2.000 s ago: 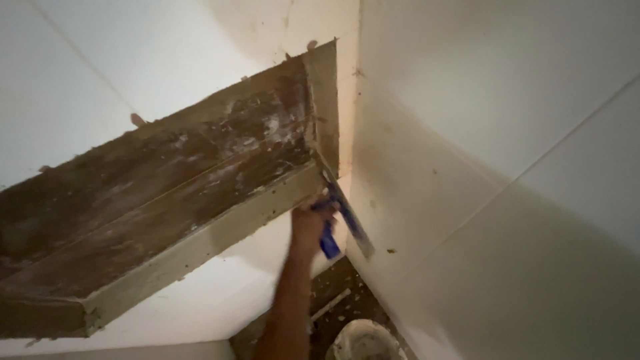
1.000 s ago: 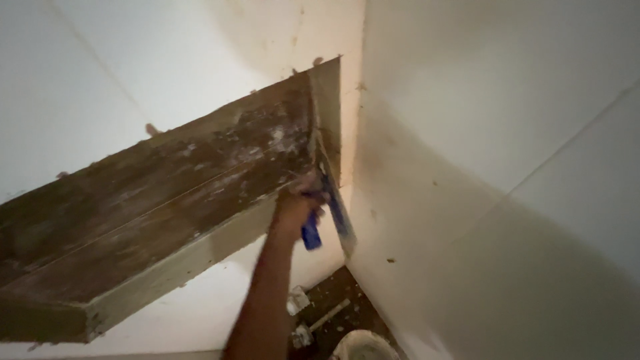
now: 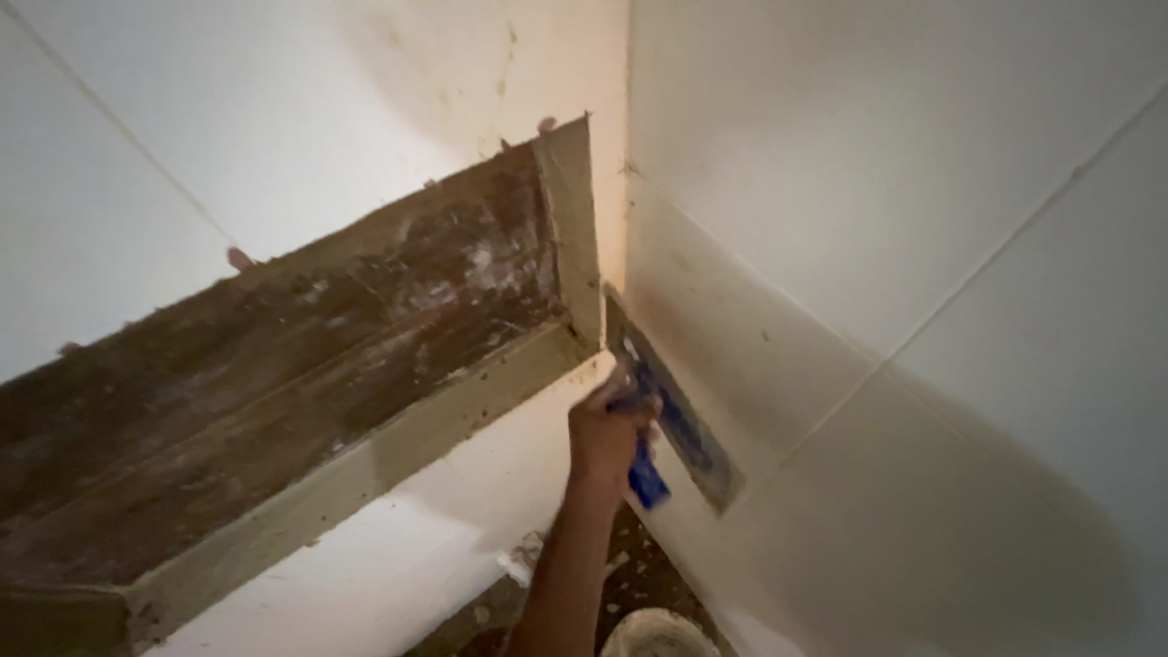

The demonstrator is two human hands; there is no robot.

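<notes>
My left hand (image 3: 613,424) is closed around the blue handle of a plastering trowel (image 3: 680,411). The trowel's long metal blade slants down to the right, close against the pale right-hand wall (image 3: 821,383), just beside the corner. Left of the blade is the lower right corner of a recess (image 3: 365,328) with a brown, white-smeared back and grey-beige plastered edges (image 3: 570,219). My right hand is out of view.
A round, plaster-smeared bucket (image 3: 662,634) stands below at the bottom, on a dark floor (image 3: 639,557) with pale spatters. A whitish object (image 3: 522,557), unclear in kind, lies left of my forearm. Small reddish-brown lumps (image 3: 239,259) stick out along the recess's upper edge.
My left hand and the trowel have moved right, from over the recess's lower right corner to the right-hand wall. The blade now shows its broad face.
</notes>
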